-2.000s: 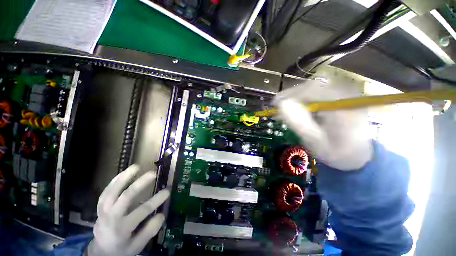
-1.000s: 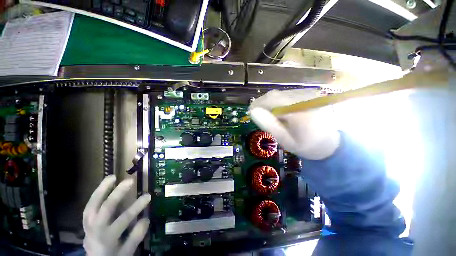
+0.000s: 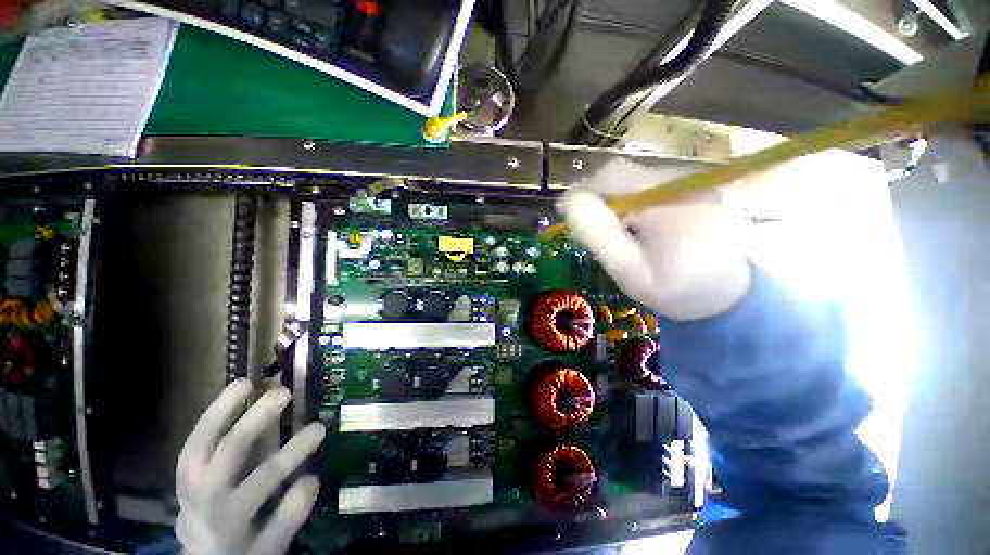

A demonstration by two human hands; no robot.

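Observation:
A green circuit board [image 3: 521, 434] lies in its dark carrier in front of me. It bears three silver heatsink bars [image 3: 417, 413], three large copper-red wound rings [image 3: 563, 398] and a yellow transformer [image 3: 456, 248]. My right hand [image 3: 662, 244], white-gloved, holds a long yellow stick [image 3: 749, 163]; its tip is over the board's upper part, right of the transformer. Whether the tip touches a part cannot be told. My left hand [image 3: 244, 466], white-gloved, has its fingers apart and holds nothing. Its fingertips are by the carrier's left metal edge bar [image 3: 304, 379].
Another populated board [image 3: 33, 379] is at the far left, past a gap with a ribbed rod [image 3: 240, 282]. A metal rail [image 3: 358, 158] runs behind. Beyond it are a green mat [image 3: 271, 98], a printed paper [image 3: 81, 81] and a dark keyed device [image 3: 402, 49]. Glare fills the right.
The view has shifted, so the board appears further left. The right hand and stick tip have moved slightly up and right relative to the board, uncovering small orange parts. The left hand stays near the carrier edge.

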